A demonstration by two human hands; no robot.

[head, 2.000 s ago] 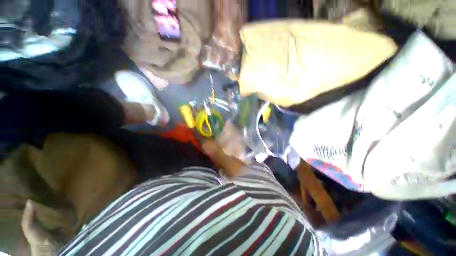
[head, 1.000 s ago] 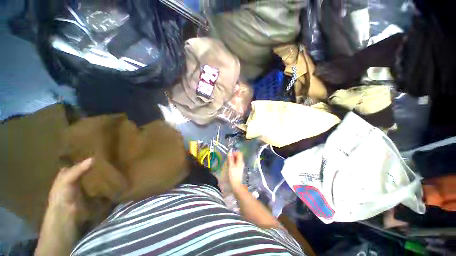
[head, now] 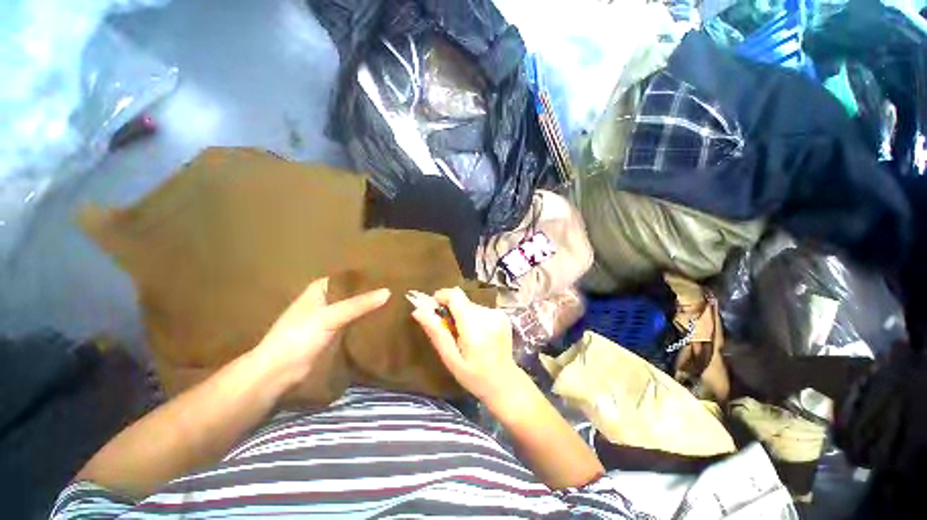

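Observation:
The brown garment lies spread across my lap and out to the left, bunched near my hands. My left hand is on the garment, thumb stretched right over the cloth; it appears to hold a fold, and its other fingers are partly hidden. My right hand is just right of it, over the garment, with thumb and fingers closed around a small tool. Only a dark and yellowish bit and pale tips at the fingertips show, possibly snips. No needle or thread can be made out.
A black plastic bag lies ahead. Beige cloth with a phone or printed tag is right of the garment. A blue basket, tan cloth, navy plaid-lined clothing and a white bag lie to the right.
The view has swung left. My right hand has left the tool clutter and come to the garment with a small tool. The garment and left hand have come to the middle of the view.

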